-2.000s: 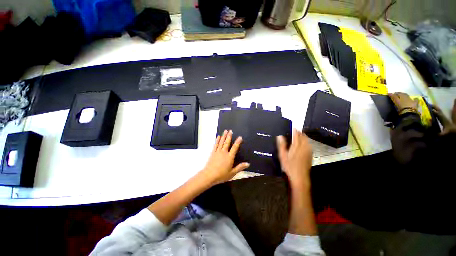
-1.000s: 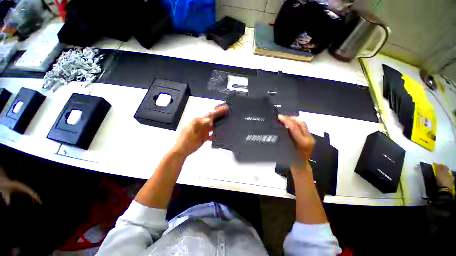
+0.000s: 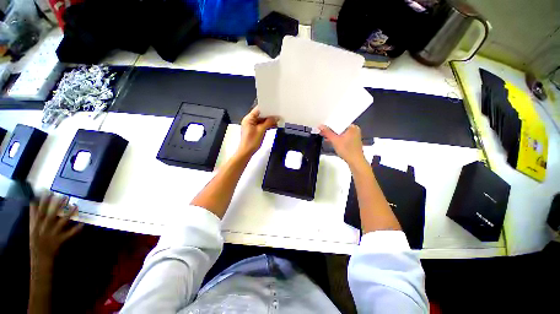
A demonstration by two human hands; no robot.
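Observation:
A printed card piece [image 3: 319,80] stands raised with its plain white back towards me. My left hand [image 3: 256,130] holds its lower left edge and my right hand [image 3: 344,142] holds its lower right edge. Its black lower edge is at the top end of an open black box [image 3: 288,184]; I cannot tell if it is tucked in. A white gadget [image 3: 293,160] sits in the recess of that box. More black card [image 3: 399,202] lies flat to the right, partly behind my right forearm.
Open black boxes with white gadgets stand to the left [image 3: 193,138], [image 3: 89,165], [image 3: 22,150]. A closed black box [image 3: 479,201] stands at the right. White cables [image 3: 78,92], yellow-and-black sleeves [image 3: 528,132] and a kettle [image 3: 439,40] lie farther back. Another person's hand [image 3: 50,224] is at left.
The card was held black face up; now it is raised with its white back showing. The open box under my hands has come into view. Another person's hand has moved to the table's left edge.

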